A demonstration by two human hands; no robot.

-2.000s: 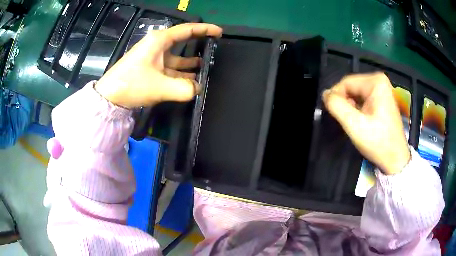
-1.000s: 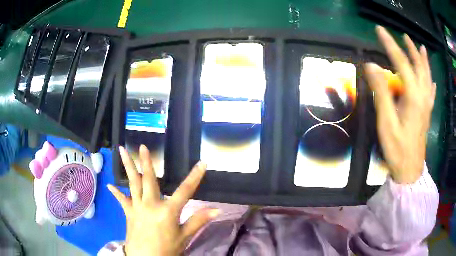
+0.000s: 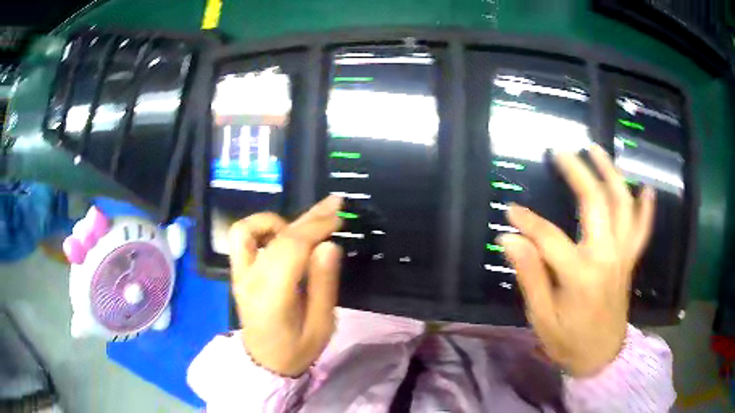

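Note:
A black phone tray (image 3: 453, 266) lies across the middle with four smartphones side by side in its slots. The far left smartphone (image 3: 248, 161) shows a bright wallpaper with a blue band. The second smartphone (image 3: 383, 177) shows a black screen with green and white text lines. The third smartphone (image 3: 524, 185) and the far right one (image 3: 657, 161) show similar black menus. My left hand (image 3: 290, 282) is over the tray's front, index fingertip at the second phone's left edge, holding nothing. My right hand (image 3: 576, 266) is over the third phone with fingers spread, holding nothing.
A second phone tray (image 3: 121, 105) with dark phones stands at the left on the green bench (image 3: 338, 20). A pink-and-white cat-shaped fan (image 3: 129, 282) stands on a blue surface (image 3: 165, 355). Another dark tray (image 3: 669, 28) is at the far right corner. Blue clothing shows at the left edge.
Wallpapers on the second, third and right phones have changed to black menus with text. My left hand has moved up over the tray; my right hand has moved down and left over the third phone.

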